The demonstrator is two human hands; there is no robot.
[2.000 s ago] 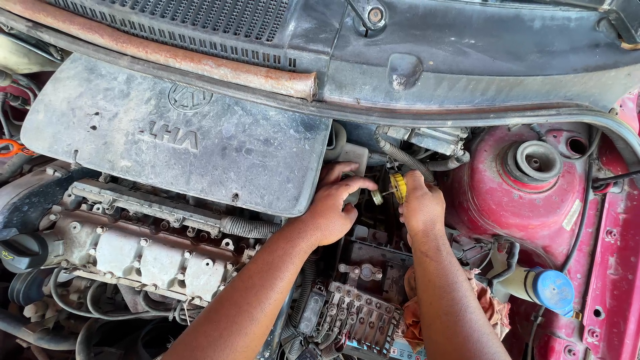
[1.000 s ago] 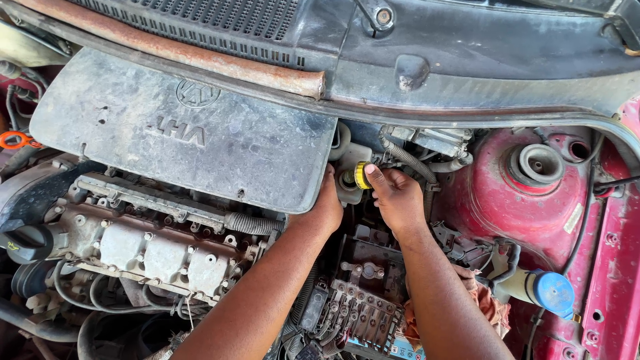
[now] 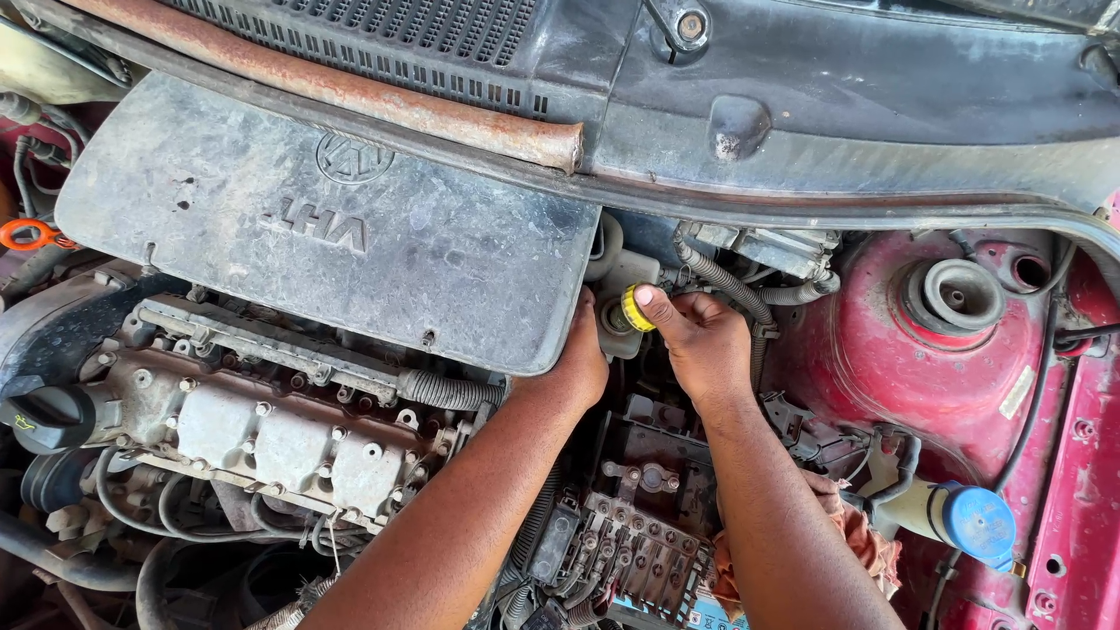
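Note:
My right hand (image 3: 700, 337) grips a yellow ribbed reservoir cap (image 3: 637, 308) between thumb and fingers, tilted beside the round filler neck of a pale plastic fluid reservoir (image 3: 634, 265). The neck's opening shows just left of the cap. My left hand (image 3: 573, 359) reaches under the right edge of the grey plastic engine cover (image 3: 341, 227), beside the reservoir; its fingers are hidden there, so what they touch does not show.
The fuse box (image 3: 647, 542) sits below, between my forearms. A reddish rag (image 3: 862, 534) lies by my right forearm, near a blue-capped reservoir (image 3: 978, 522). The strut tower (image 3: 945, 306) is at right, a rusty pipe (image 3: 367, 83) above the cover, and the valve cover (image 3: 262, 429) at left.
My left hand has moved from beside the reservoir to under the engine cover's edge. My right hand has brought the yellow cap to the reservoir's neck, then a little off to its right.

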